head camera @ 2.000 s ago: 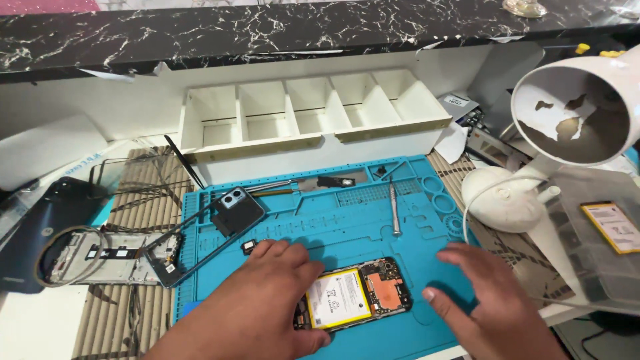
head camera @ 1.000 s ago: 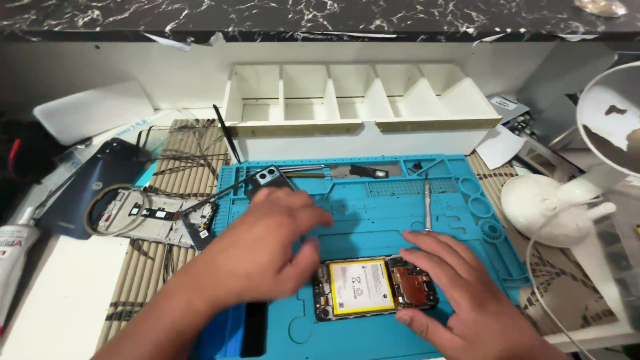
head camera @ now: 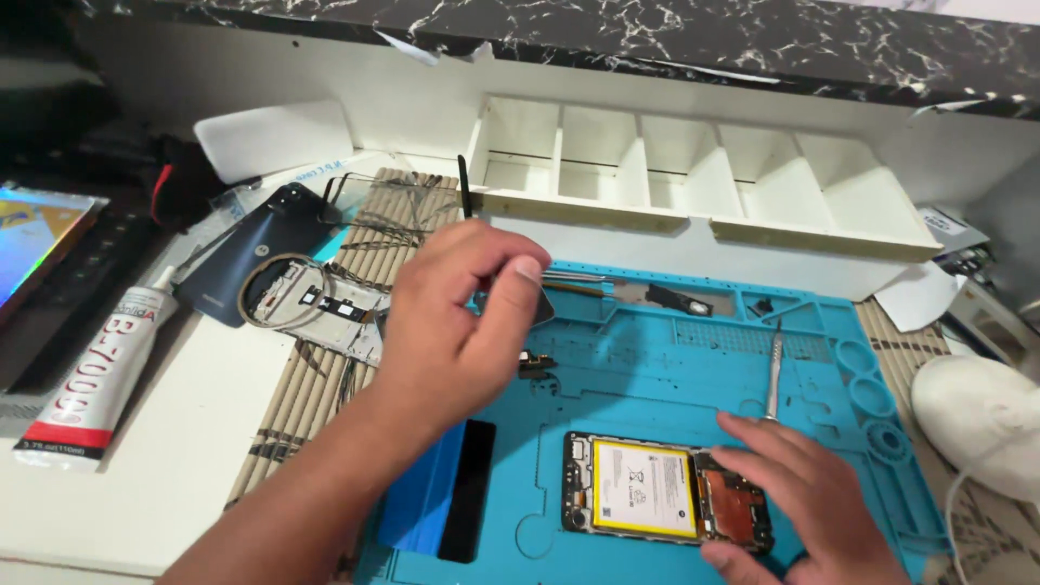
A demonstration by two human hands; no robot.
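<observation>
An opened smartphone [head camera: 581,487] lies on the blue repair mat [head camera: 617,398], its yellow-edged battery [head camera: 646,487] and copper-coloured shield [head camera: 730,505] exposed. Around its right end my right hand [head camera: 800,496] is spread, with the fingertips at the upper edge and the thumb by the lower edge. My left hand [head camera: 467,317] is above the mat's left side, thumb and fingers close together. A dark phone part [head camera: 540,307] shows just beyond the thumb; whether I grip it is hidden. A small black component [head camera: 535,364] lies beside the left wrist.
A five-bay white tray [head camera: 682,166] stands behind the mat. A screwdriver [head camera: 774,374] lies above the phone. Left are a phone frame [head camera: 349,301], a wire ring [head camera: 248,305], a dark phone back [head camera: 244,264] and a glue tube [head camera: 101,374]. A white lamp base [head camera: 975,414] stands right.
My left hand has left the opened phone and moved up and left to the dark phone part. My right hand has come down to the phone's right end. The view has shifted left.
</observation>
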